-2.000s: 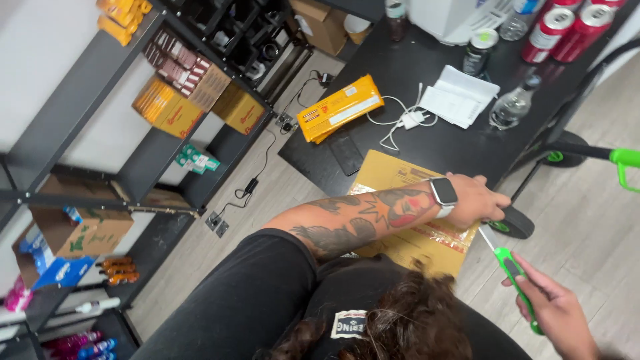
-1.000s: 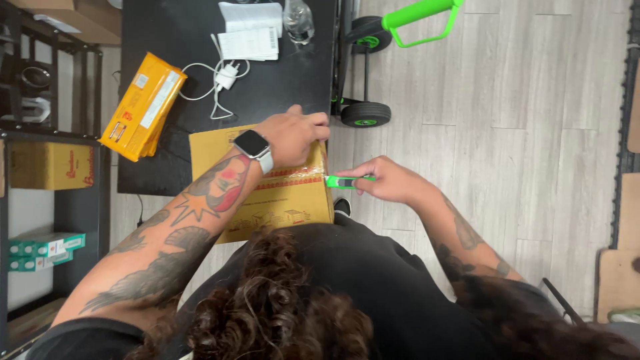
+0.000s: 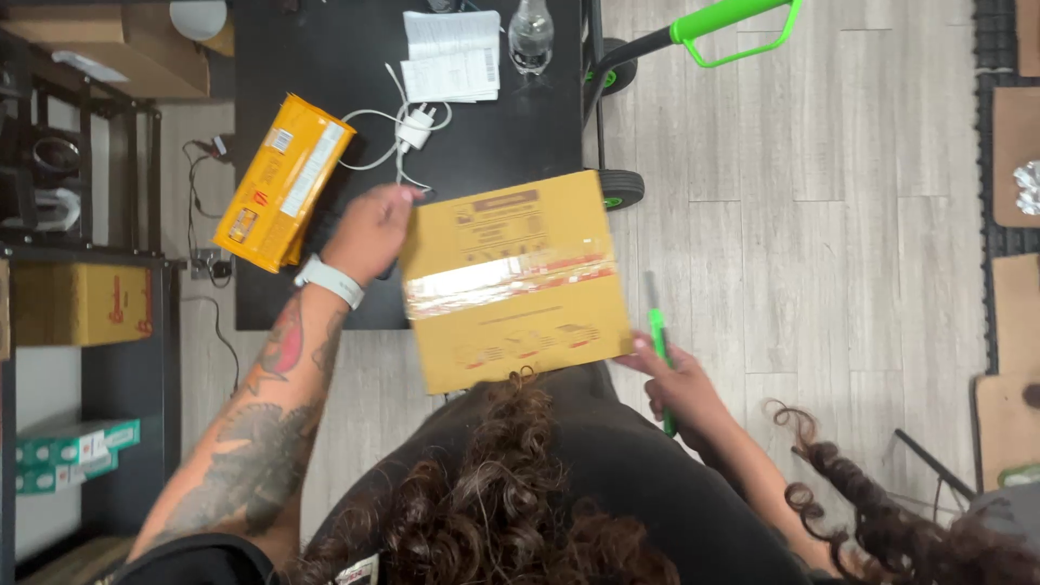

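Note:
A taped cardboard box [image 3: 512, 325] lies tilted over the front edge of the black table, clear tape across its printed face. My left hand [image 3: 378, 231] grips the box's upper left corner, with its fingertips partly out of sight. In my right hand [image 3: 678, 386] is a green utility knife [image 3: 658, 325] with its blade extended, pointing away from me; the thumb and finger of that hand also touch the box's lower right corner. To the left of the box, a stack of yellow packets [image 3: 284, 183] rests on the table.
On the black table [image 3: 325, 49] are a white charger with its cable [image 3: 416, 127], printed papers [image 3: 451, 73] and a clear bottle [image 3: 531, 41]. A green-handled cart [image 3: 727, 20] with black wheels stands right of it. Shelves with boxes [image 3: 81, 301] are at the left.
The box has turned, and my left hand has moved from its top to its left corner. The knife, at the box's tape seam a second ago, is now off its right side.

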